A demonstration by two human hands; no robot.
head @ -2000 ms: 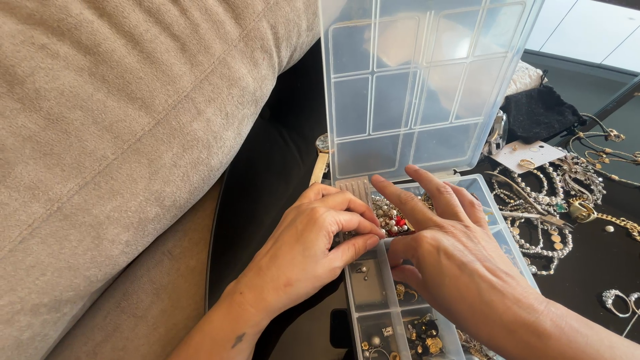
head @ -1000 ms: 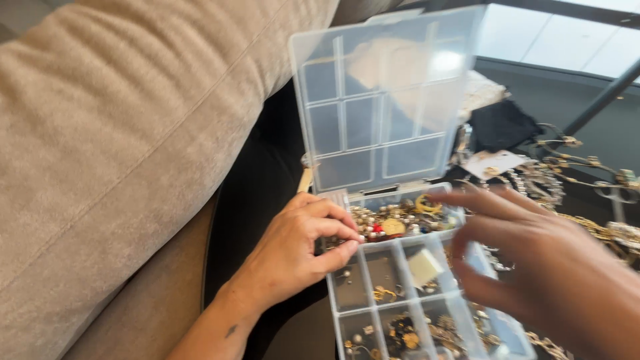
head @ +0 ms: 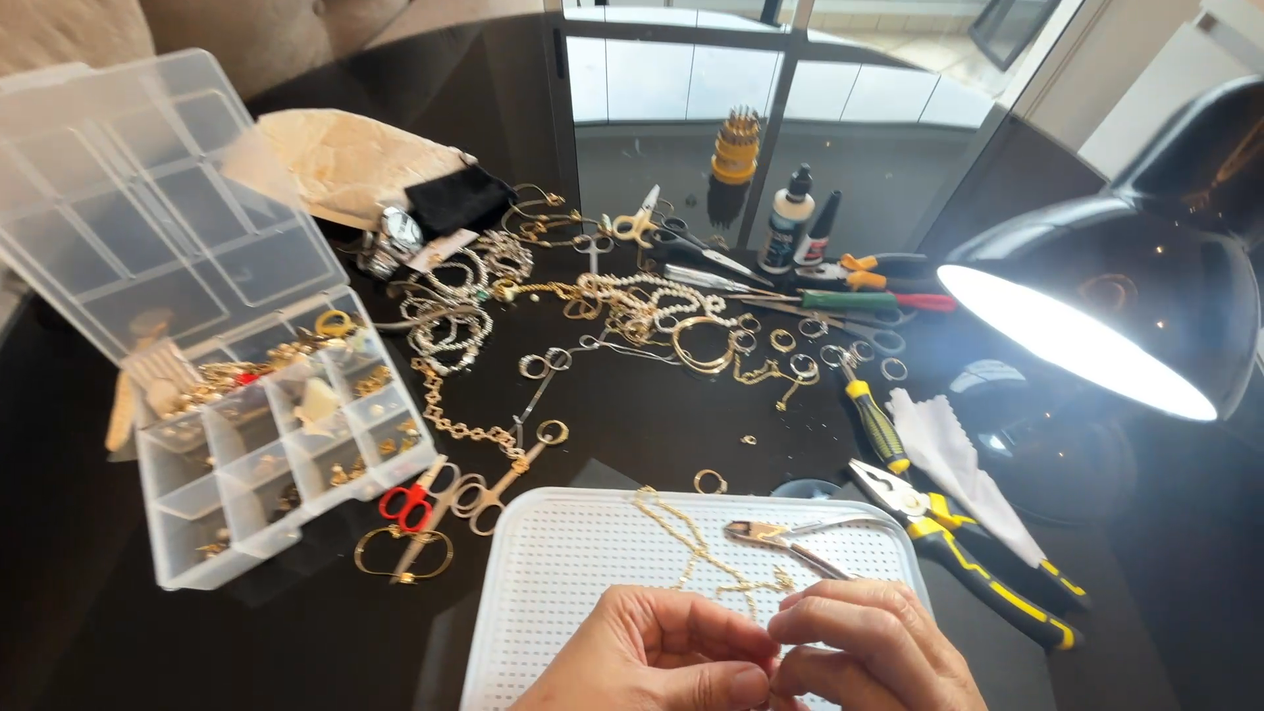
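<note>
My left hand (head: 657,657) and my right hand (head: 869,642) meet fingertip to fingertip over the near part of a white perforated tray (head: 533,573). Something small, perhaps part of a chain, is pinched between them, mostly hidden by the fingers. A thin gold chain (head: 706,553) lies on the tray just beyond my fingertips. Metal cutting nippers (head: 765,533) rest on the tray, their handles running toward my right hand. To the left stands the clear plastic compartment box (head: 286,533), lid raised, with beads, gold findings and a yellow ring inside.
Yellow-black pliers (head: 978,573), a grey cloth (head: 953,464) and a screwdriver (head: 877,430) lie right of the tray. A lit black lamp (head: 1116,286) leans in at right. Red-handled scissors (head: 407,506), bracelets, rings, glue bottles (head: 787,222) and more pliers are spread over the dark table.
The view has swung right to the tray and tools. Both hands have left the compartment box, where they were before, and are now together over the tray.
</note>
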